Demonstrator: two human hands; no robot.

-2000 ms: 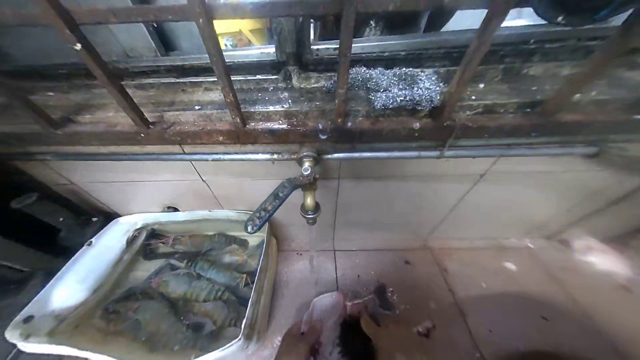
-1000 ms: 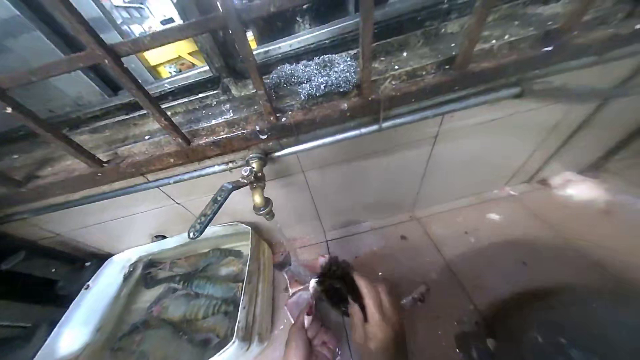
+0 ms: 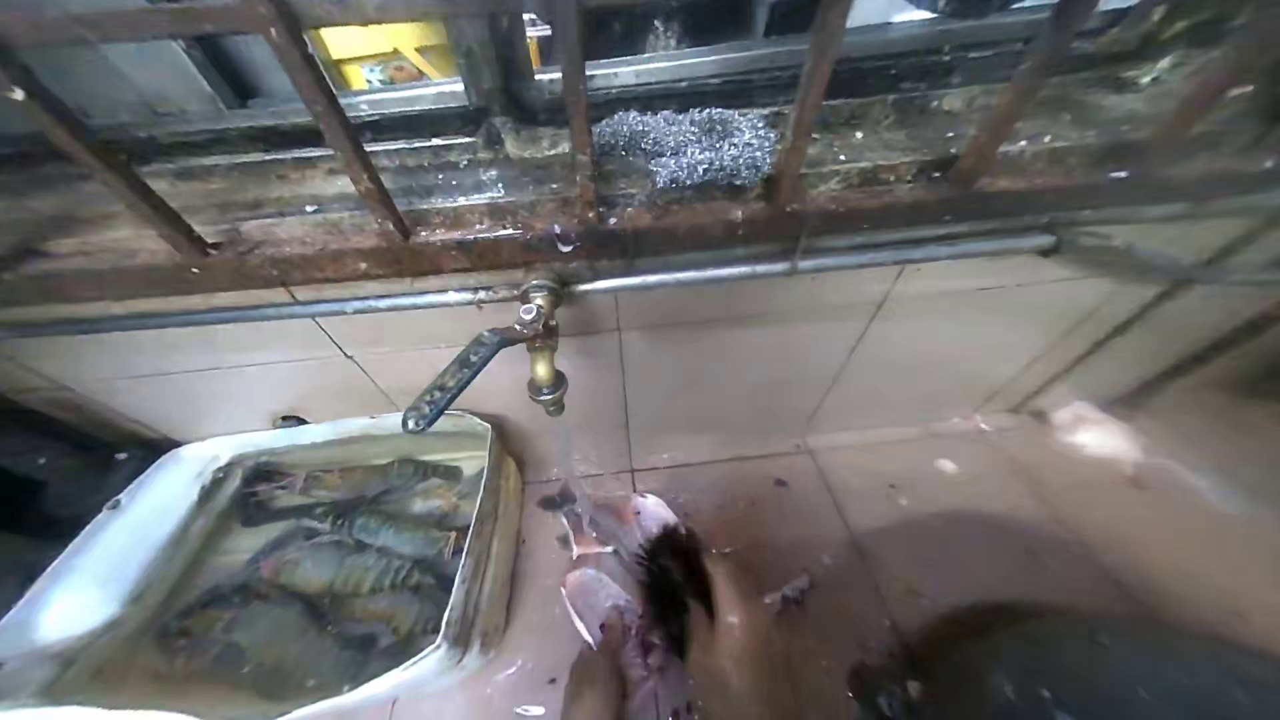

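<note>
Under the brass tap point(image 3: 543, 372), a thin stream of water falls on a cut-open fish point(image 3: 600, 600) lying on wet tiles. My left hand point(image 3: 595, 680) grips the fish's near end from the left. In my right hand point(image 3: 735, 650) is a dark bristly brush point(image 3: 672, 580), pressed against the inside of the fish. The fish's tail lies just below the tap. Parts of the fish are hidden behind the brush and my fingers.
A white tub point(image 3: 482, 540) of water with several prawns point(image 3: 345, 565) stands at left. The tap's lever point(image 3: 460, 380) juts left. Behind are rusty bars point(image 3: 340, 130), a metal pipe point(image 3: 750, 272) and a steel-wool scourer point(image 3: 690, 145). A dark rounded object point(image 3: 1060, 660) sits lower right; a pale lump point(image 3: 1095, 432) lies at right.
The view has tilted and swung back. The brush has moved from above the fish, one second ago, down onto its opened inside. My left hand stays on the fish.
</note>
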